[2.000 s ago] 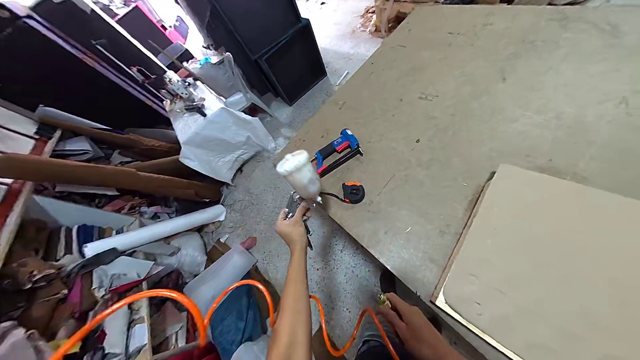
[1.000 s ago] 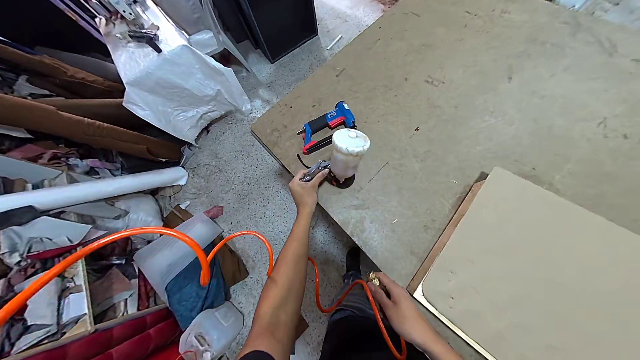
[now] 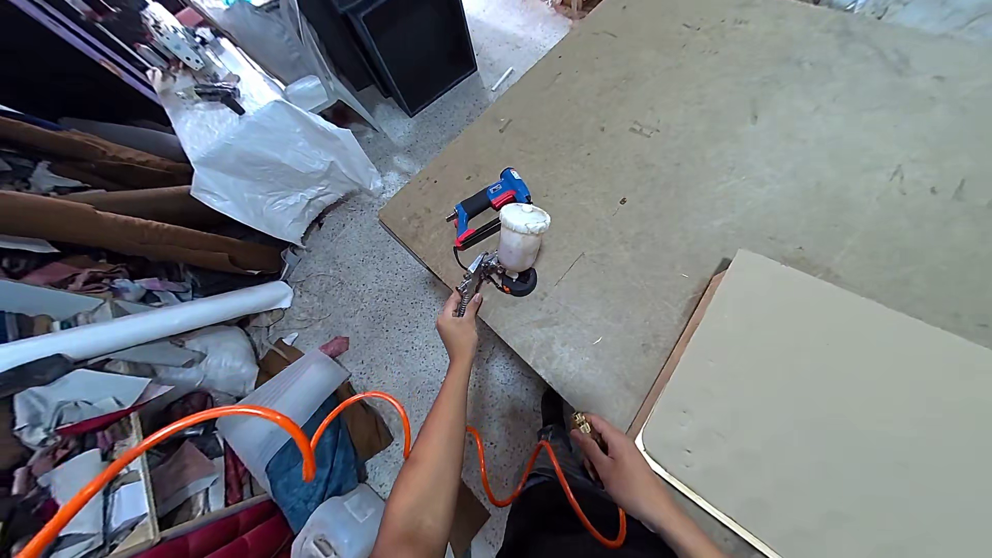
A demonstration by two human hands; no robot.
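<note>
My left hand (image 3: 459,325) grips the handle of a spray gun (image 3: 479,273) at the table's edge. The gun's translucent white cup (image 3: 520,239) stands upright above it, partly over a round black object, apparently a tape measure (image 3: 519,284). Just behind lies a blue and black pneumatic stapler (image 3: 491,204) on the table. My right hand (image 3: 616,463) holds a brass air hose coupling (image 3: 581,422) near the corner of a beige padded board. The orange coiled air hose (image 3: 364,395) runs from the lower left, behind my left forearm, towards my right hand.
The large worktable (image 3: 697,155) bears the beige board (image 3: 829,411) at right. Fabric scraps, a white roll (image 3: 147,325) and a plastic jug (image 3: 341,527) lie at left. A plastic-draped table (image 3: 271,167) and black cabinets (image 3: 411,50) stand beyond the speckled floor.
My left hand has carried the spray gun from beyond the table's edge to a place beside the stapler. My right hand still holds the brass coupling. The view has shifted.
</note>
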